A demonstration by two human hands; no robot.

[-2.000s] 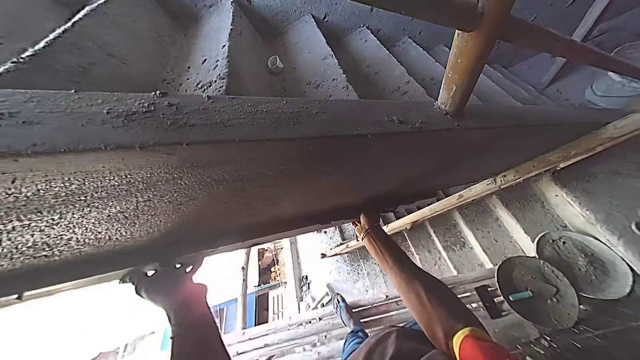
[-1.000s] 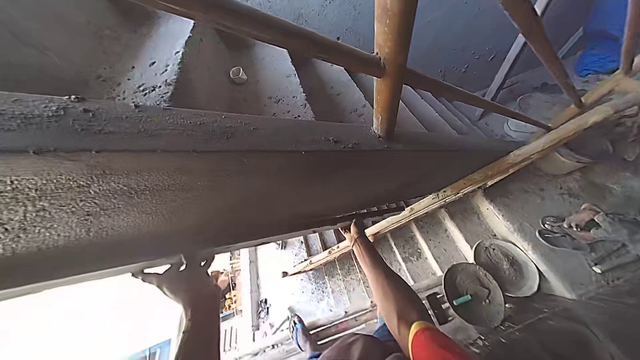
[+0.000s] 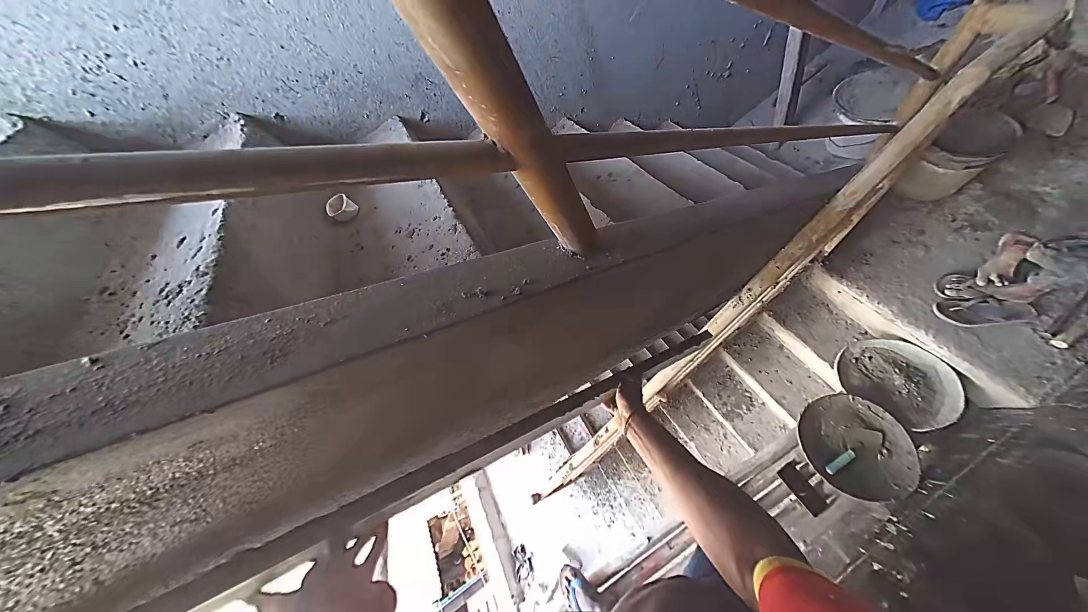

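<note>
A concrete stair side beam (image 3: 476, 357), smooth and dark toward the right and rough at lower left, runs diagonally across the view. At its lower edge, near the centre, is my right hand (image 3: 627, 401), seemingly gripping a long straight strip (image 3: 527, 438) that lies along that edge. My left hand (image 3: 336, 569) is at the bottom left, under the same edge, its fingers spread upward and blurred against bright light; its hold on the strip is hard to make out. A brown post (image 3: 510, 119) with a rail (image 3: 255, 170) stands on top of the beam.
Concrete steps (image 3: 280, 255) with a small white cup (image 3: 342, 207) lie behind the beam. A wooden pole (image 3: 765, 280) slants at right. Below it are lower steps, two round pans of mortar (image 3: 901, 382) (image 3: 858, 446), one holding a green-handled tool, buckets (image 3: 943, 161) and sandals (image 3: 977, 302). A steep drop shows below.
The view has swung and tilted, bringing more of the wall and right side into sight. Both hands stay at the beam's lower edge.
</note>
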